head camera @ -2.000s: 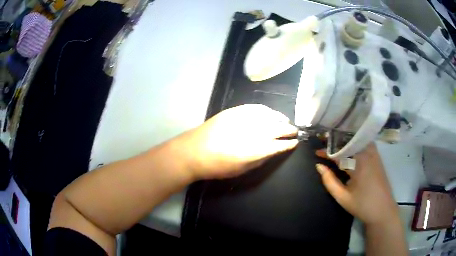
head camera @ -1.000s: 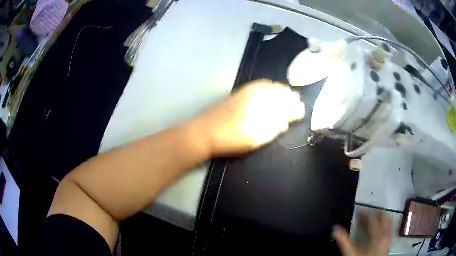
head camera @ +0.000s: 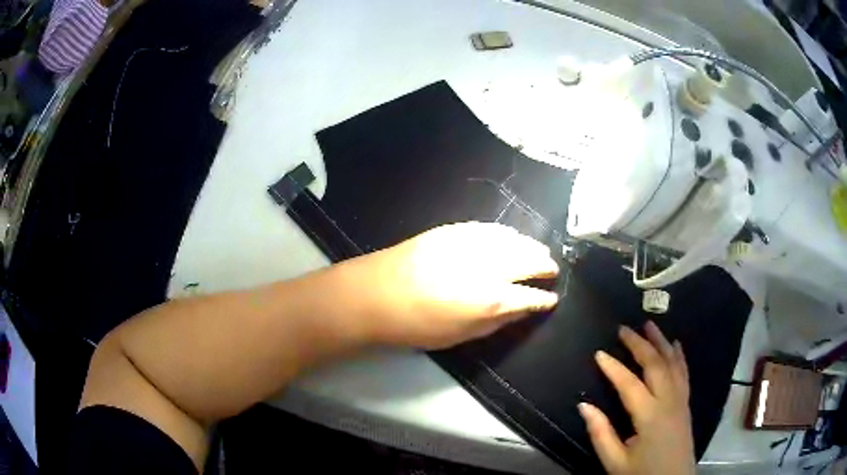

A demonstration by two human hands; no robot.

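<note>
The dark garment panel [head camera: 399,176] lies slanted on the white table under the machine head. Pale stitch lines show near its middle and along its dark front placket [head camera: 501,390]. My left hand [head camera: 464,283] rests on the panel, its fingertips close together just left of the presser foot [head camera: 568,250]; whether they pinch the cloth cannot be told. My right hand [head camera: 645,408] lies on the panel at the lower right with its fingers spread, holding nothing. The needle is too small and glared to make out.
The white sewing machine [head camera: 631,176] stands at the right. A black stack of cut panels [head camera: 102,223] lies at the left. A small metal block [head camera: 491,41] sits at the far side of the table [head camera: 353,56]. A reddish-brown phone-like case [head camera: 785,394] lies at the right edge.
The panel has turned anticlockwise, its top end swinging left and uncovering the metal block. My left hand has come back to the presser foot. My right hand has moved from the lower edge onto the panel.
</note>
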